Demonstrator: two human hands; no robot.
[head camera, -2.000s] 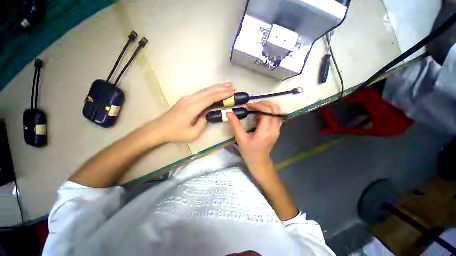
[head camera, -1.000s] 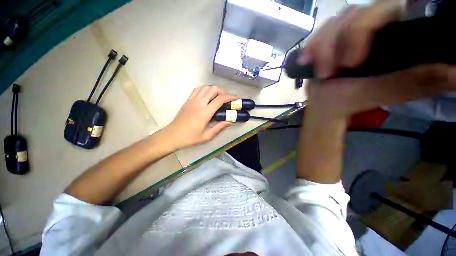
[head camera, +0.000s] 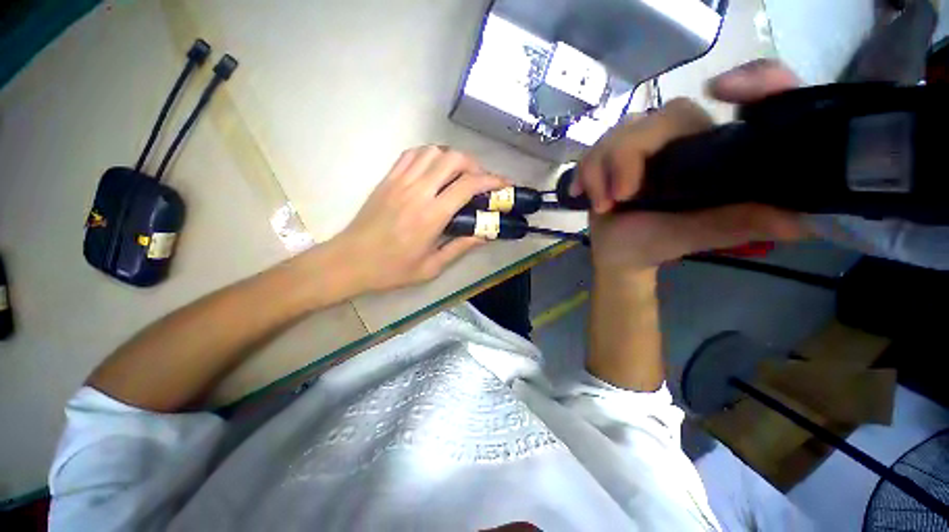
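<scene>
My left hand (head camera: 416, 218) is closed around a black plastic housing (head camera: 486, 223) near the bench's front edge. The housing stands on edge and shows as two dark rounded bodies with cream label bands; its cable leads run to the right. My right hand (head camera: 635, 171) holds a thick black electric screwdriver (head camera: 770, 161) with a pale label. Its nose points left, close to the right end of the housing, over the leads. I cannot tell whether the bit touches the housing.
The screw feeder (head camera: 567, 88) stands behind my hands. Another black housing (head camera: 133, 227) with two leads lies at the left, and part of one more shows at the left edge. A carton (head camera: 806, 416), a fan (head camera: 916, 488) and a black cord are at the lower right. Another person's sleeve seems to show at right.
My right hand has left the housing, taken the screwdriver, passed by the feeder and come back left to the housing. My left hand stays on the housing. The view has shifted.
</scene>
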